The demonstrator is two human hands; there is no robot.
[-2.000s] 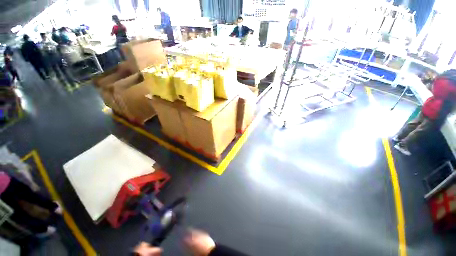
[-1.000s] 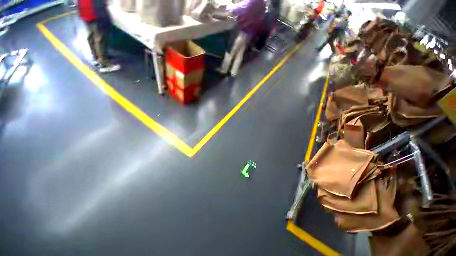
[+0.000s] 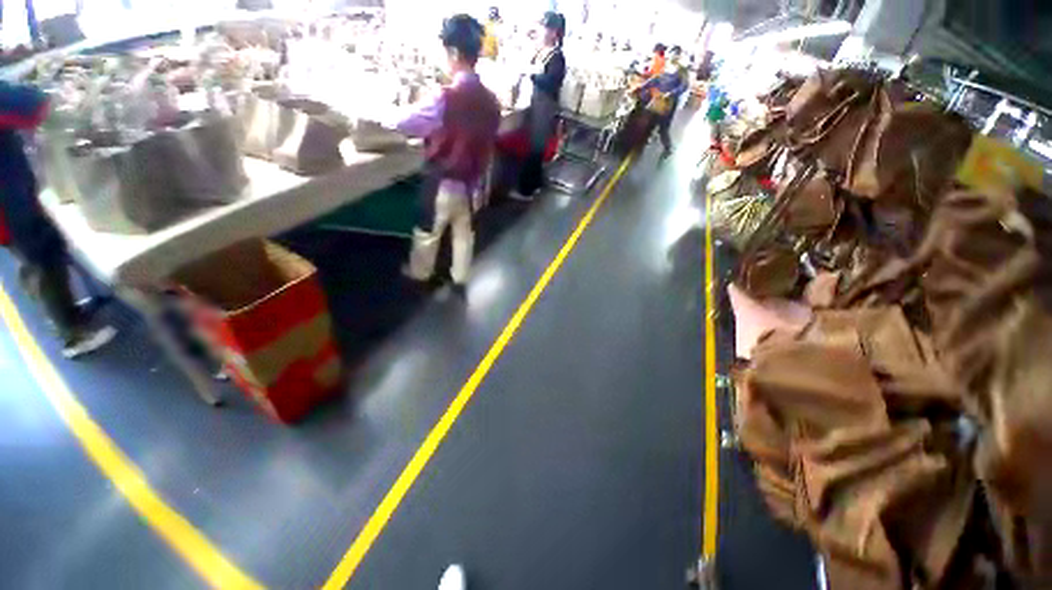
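Observation:
Neither of my hands shows in the head view. Brown bag pieces (image 3: 831, 403) lie heaped and hang in a long pile along the right side, nearest to me. A red printed waste box (image 3: 283, 346), open at the top, stands on the floor at the left beside the table's end. Grey-beige tote bags (image 3: 173, 171) stand on the long white-topped table (image 3: 277, 198); their far rows are blurred by glare. The pallet truck is not in view.
A grey aisle with yellow lines (image 3: 461, 398) runs ahead. A person in a purple top (image 3: 461, 138) stands at the table, another in a dark apron (image 3: 545, 98) beyond. A person's dark sleeve and leg are at the left edge. More people stand far down the aisle.
The view has swung right and moved up to the aisle. The pallet truck and both hands, seen two seconds ago, have left the picture. The red box and brown heap now appear closer.

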